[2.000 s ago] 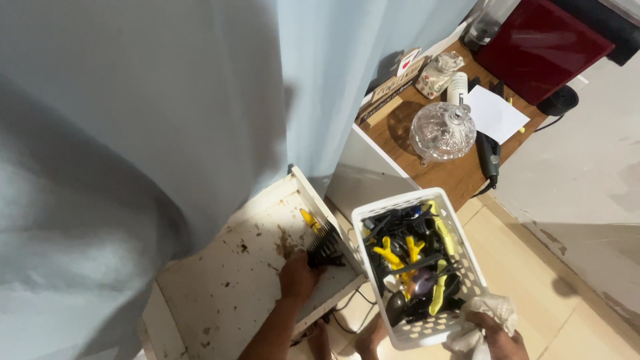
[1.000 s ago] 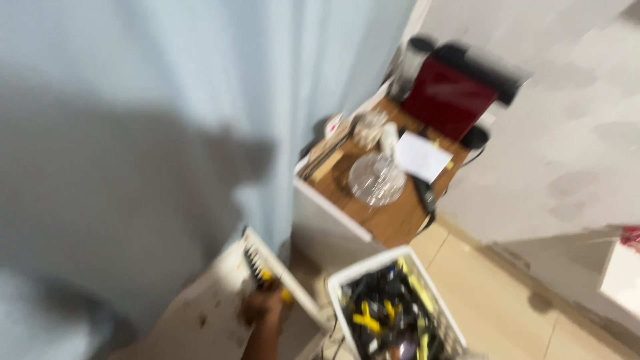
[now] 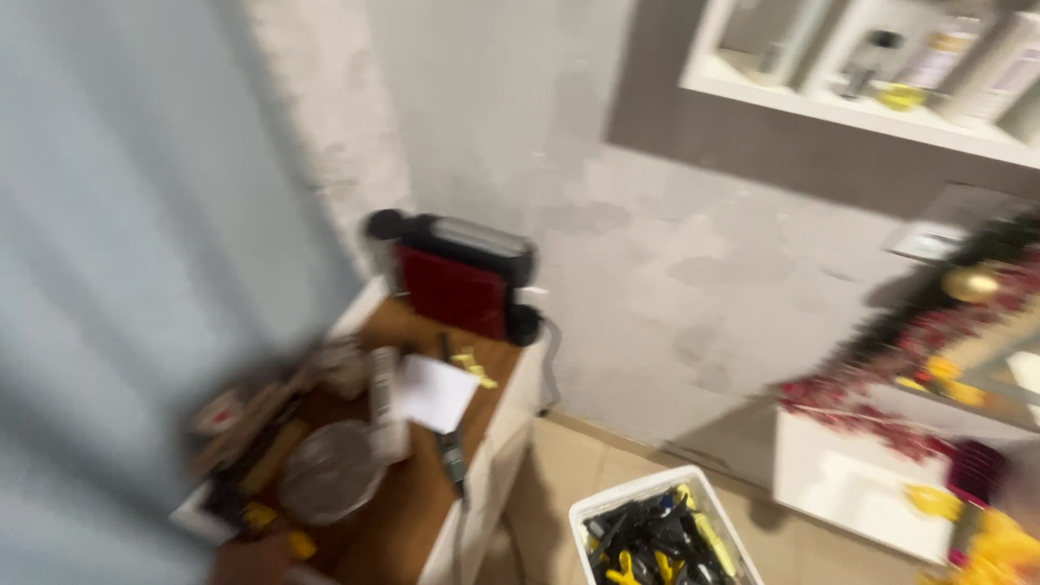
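My left hand (image 3: 252, 561) is at the bottom left, blurred, by the near edge of the wooden cabinet top (image 3: 382, 528). It is closed around a yellow clip (image 3: 260, 516), with dark plastic beside it; their exact shapes are smeared. A lidded clear glass bowl (image 3: 331, 471) stands just right of the hand. At the bottom, the white plastic basket (image 3: 638, 485) is full of black and yellow hair clips (image 3: 626, 569), its lower part cut off by the frame. My right hand is out of view.
The cabinet also holds a red and black appliance (image 3: 455, 288), white paper (image 3: 439, 392), a black corded tool (image 3: 452, 459) and a white tube. Curtain (image 3: 146, 203) at left; wall shelf (image 3: 812, 101) above. Tinsel and a dark brush (image 3: 975, 471) are at right.
My left hand has come up from the white drawer to the cabinet, with yellow and dark items in it. The right hand has left view. The view has swung up and to the right.
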